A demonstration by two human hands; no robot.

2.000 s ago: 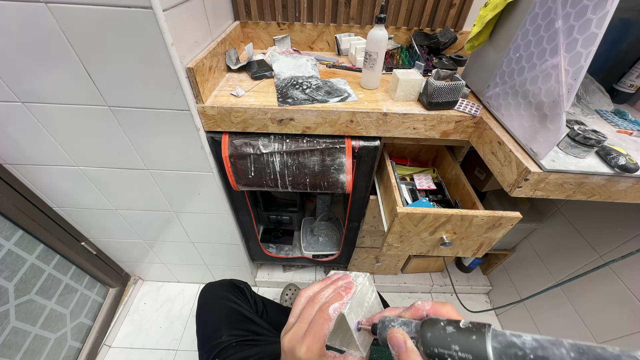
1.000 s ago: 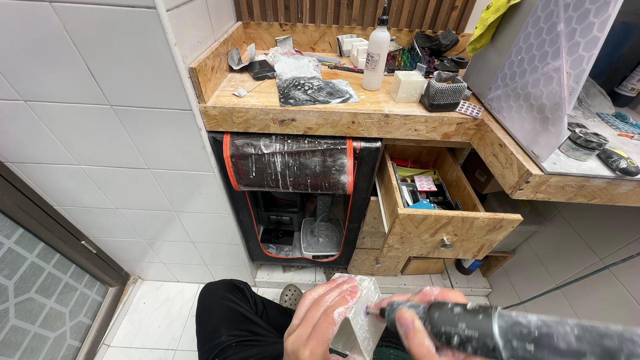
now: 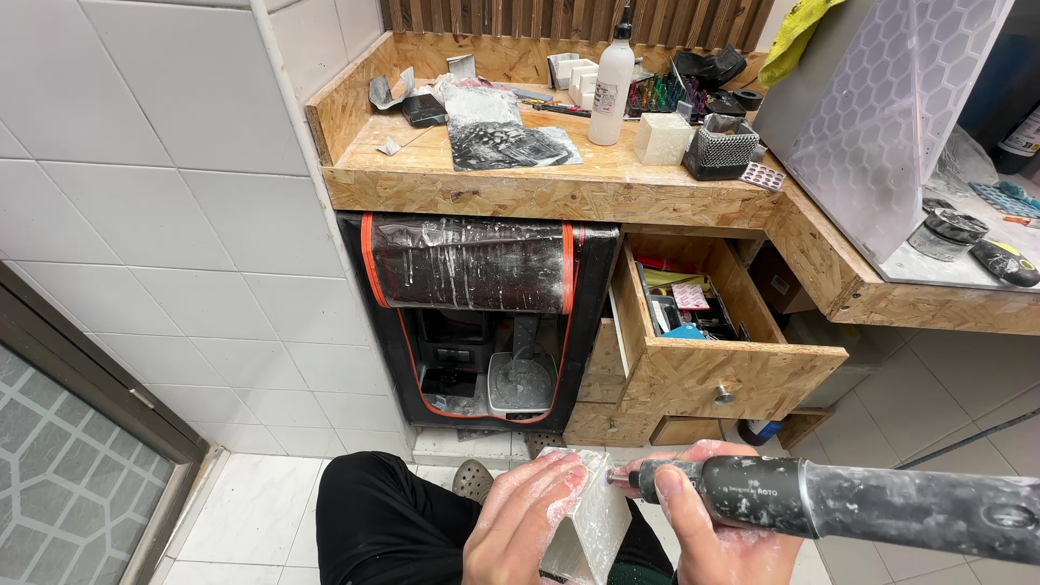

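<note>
Low in the head view, my left hand (image 3: 524, 516) holds a pale, dust-covered hollow block (image 3: 595, 520), its fingers over the upper left side. My right hand (image 3: 715, 520) grips a black handheld rotary tool (image 3: 756, 491) near its front end. The tool lies nearly level, with its body running off to the right edge. Its small purplish bit touches or almost touches the upper right face of the block. White powder coats the fingers of both hands and the tool. The undersides of both hands are partly hidden.
A particle-board bench (image 3: 520, 195) carries a squeeze bottle (image 3: 611, 89), a white cube (image 3: 662, 140), a mesh cup (image 3: 719, 150) and dusty sandpaper (image 3: 487, 134). Below are an open drawer (image 3: 723, 370) and a black enclosure with orange trim (image 3: 475, 268). A translucent honeycomb-patterned panel (image 3: 886, 106) leans at right. A cable (image 3: 967, 439) hangs there.
The rotary tool has swung to a flatter angle since one second ago, and my right hand has shifted with it. The block has turned slightly in my left hand.
</note>
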